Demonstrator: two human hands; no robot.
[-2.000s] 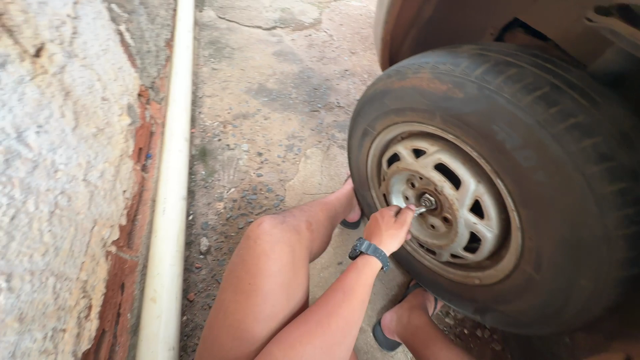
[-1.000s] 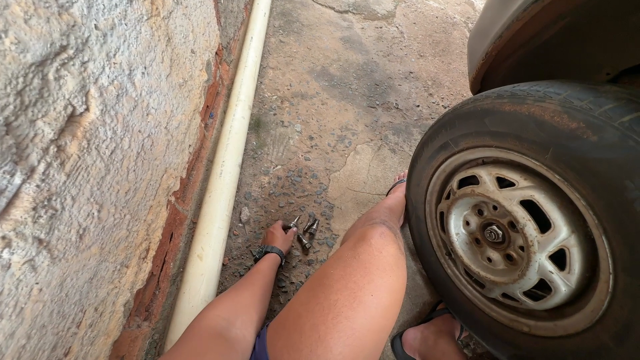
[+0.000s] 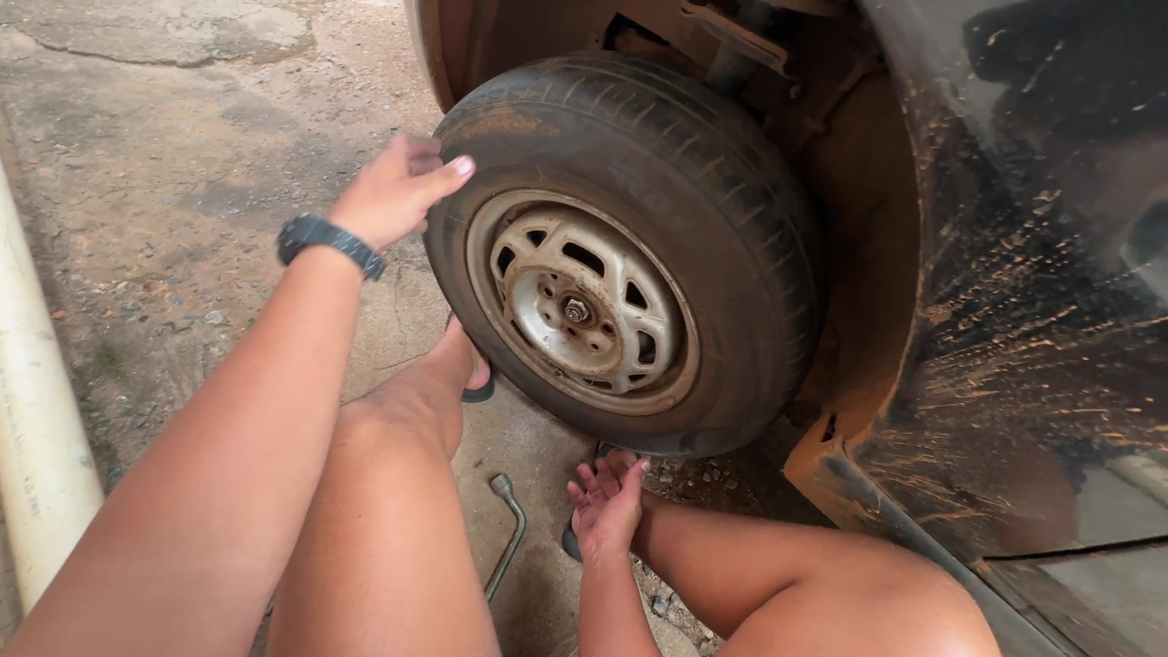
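Note:
A car wheel (image 3: 593,306), a black tire on a dirty silver steel rim, stands in the wheel arch. Its center nut (image 3: 576,310) shows, and the lug holes around it hold no visible bolts. My left hand (image 3: 394,192), with a dark watch on the wrist, is at the tire's upper left edge, fingers apart; whether it touches the rubber is unclear. Palm up and fingers spread, my right hand (image 3: 610,504) is just below the bottom of the tire, holding nothing. An L-shaped lug wrench (image 3: 509,534) lies on the concrete between my legs.
The wheel arch (image 3: 867,301) and a mud-splashed dark body panel (image 3: 1040,347) are on the right. A white pipe (image 3: 36,420) runs along the ground at far left. My knees and sandaled feet flank the wrench, and gravel lies by the right foot.
The left hand has moved from the small metal pieces on the ground up to the tire's edge. The right hand has come into view below the tire. The view has swung right.

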